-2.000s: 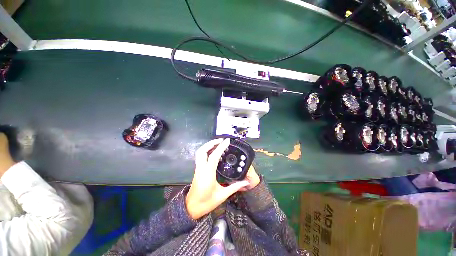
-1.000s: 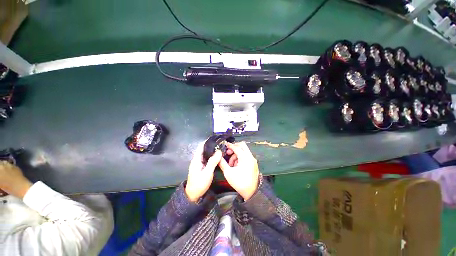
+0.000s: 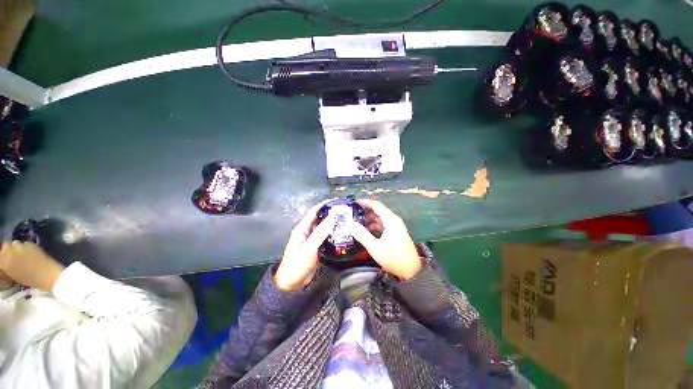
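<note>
A round black camera housing (image 3: 340,245) lies between my two hands at the bench's near edge, its open back up and a silvery board showing inside. My left hand (image 3: 302,251) grips its left side, with the thumb on the board. My right hand (image 3: 389,245) grips its right side, with the thumb also on the board. The electric screwdriver (image 3: 349,74) lies across the white screw feeder (image 3: 365,121), its bit pointing right. No hand is on it. Screws are too small to tell.
One loose housing (image 3: 222,187) sits at left. Rows of black housings (image 3: 577,74) stand at right. Another person's hand (image 3: 29,262) and white sleeve are at the lower left. A brown carton (image 3: 600,304) is at the lower right. The mat (image 3: 152,144) is torn near the feeder.
The housing was lens side up two seconds ago and now shows its open back. My fingers have spread around its sides. The view has shifted, so bench items appear higher.
</note>
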